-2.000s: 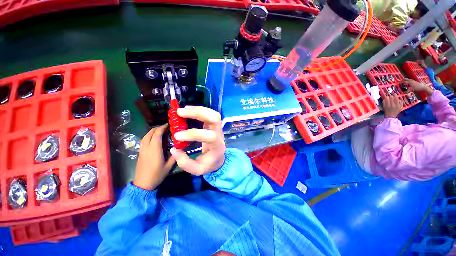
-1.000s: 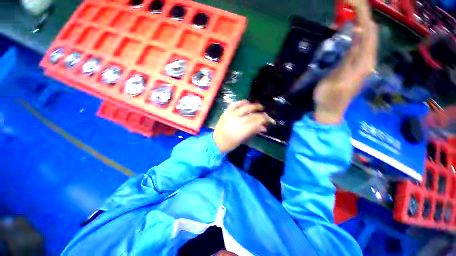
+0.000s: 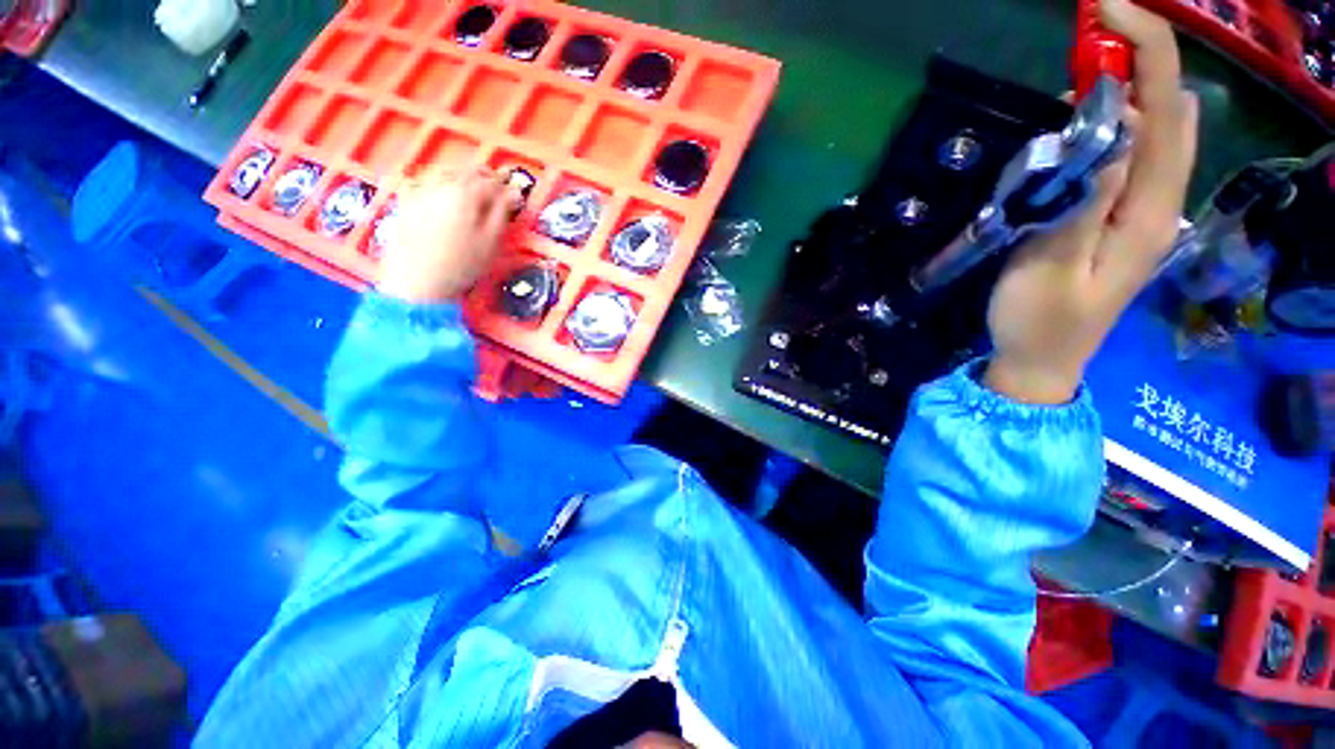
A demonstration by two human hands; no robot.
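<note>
My left hand is over the orange-red parts tray. Its fingertips are on a small round watch case at a pocket in the second row from the near edge; the fingers partly hide it. My right hand is around the red toggle clamp handle, which is raised. The silver toggle clamp slants down to the black test fixture. No watch case can be made out on the fixture. Clear-wrapped discs fill several near pockets; bare black discs sit at the far side.
Crumpled clear film lies between tray and fixture. The blue tester stands right of the fixture, with a black gauge above. Another red tray is at the lower right. A white bundle and black pen lie upper left.
The view has swung left. My left hand has moved from beside the clamp to the tray, where a disc now shows at its fingertips. The clamp handle, earlier lowered, is raised in my right hand.
</note>
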